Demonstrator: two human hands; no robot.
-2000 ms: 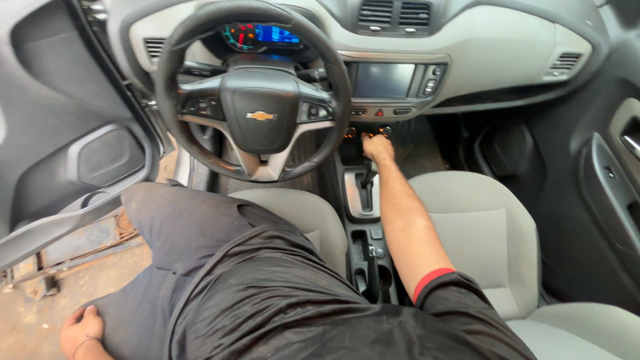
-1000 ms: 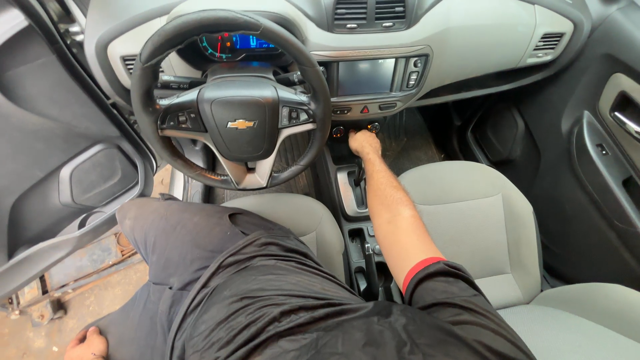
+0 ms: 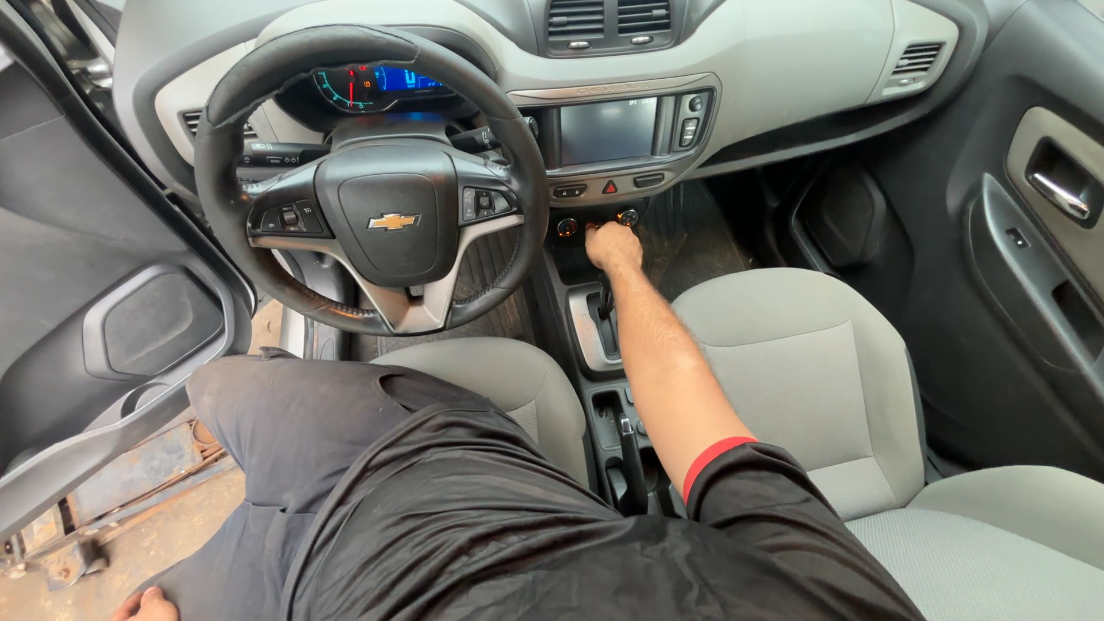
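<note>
My right hand [image 3: 615, 247] reaches to the climate controls below the car's centre console screen, its fingertips at the panel between the left climate knob [image 3: 567, 228] and the right climate knob [image 3: 628, 217]. The fingertips are partly hidden by the back of the hand, so a grip on a control cannot be made out. Just below the wrist is the gear selector [image 3: 606, 304]. Only some fingers of my left hand [image 3: 147, 605] show, at the bottom left edge against my trouser leg. The dashboard touchscreen [image 3: 608, 131] and the instrument cluster [image 3: 371, 86] are lit.
The steering wheel [image 3: 388, 211] stands left of my right arm. A handbrake lever [image 3: 632, 466] lies between the seats, with the grey passenger seat [image 3: 793, 371] to its right. At left, the driver's door [image 3: 112, 224] is open above a dirty floor with metal parts.
My right hand has shifted from near the right climate knob's left side to slightly lower between the knobs. My left hand shows less at the bottom left.
</note>
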